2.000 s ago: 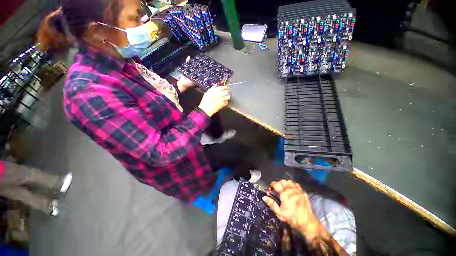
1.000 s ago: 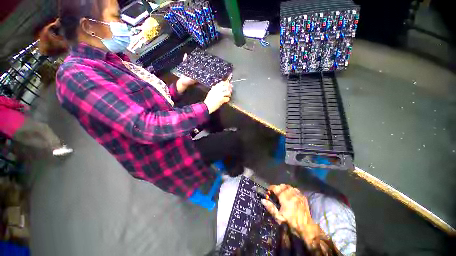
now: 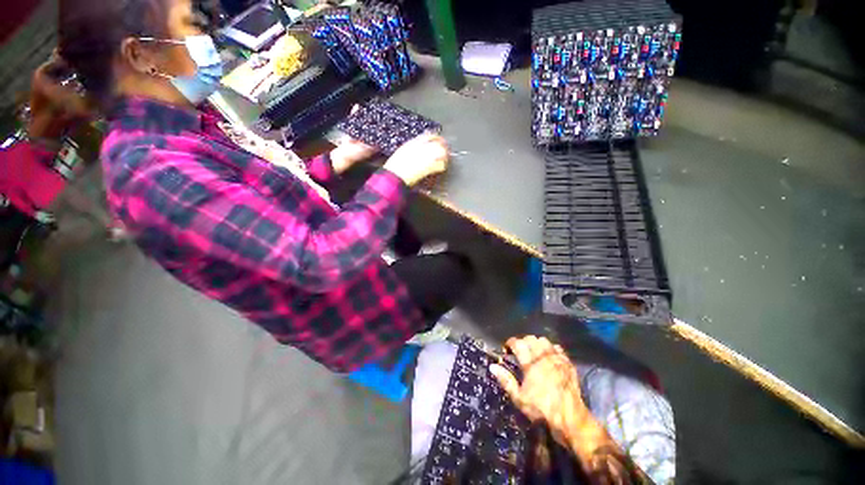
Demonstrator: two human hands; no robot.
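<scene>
A black circuit board panel (image 3: 467,412) with pale marks lies tilted over my lap at the bottom centre. My right hand (image 3: 541,379) is over the panel's upper right edge, fingers curled around a small dark tool that is mostly hidden. My left hand is not visible; dark hair and the picture's lower edge cover that part of the panel. A black slotted board rack (image 3: 607,227) stands on the bench, its handle end at the bench edge. Stacked boards (image 3: 605,80) with blue, red and silver parts stand upright at its far end.
A masked coworker in a plaid shirt (image 3: 247,223) sits at the left, holding another panel (image 3: 389,125) over the bench (image 3: 749,237). More upright boards (image 3: 365,43) and a green post (image 3: 443,43) are behind. A blue stool (image 3: 384,377) is under the coworker. Pale specks lie on the bench.
My right hand has shifted slightly up along the panel's edge. The coworker has leaned left, and their right hand now covers the corner of their panel. A person at the far left has moved.
</scene>
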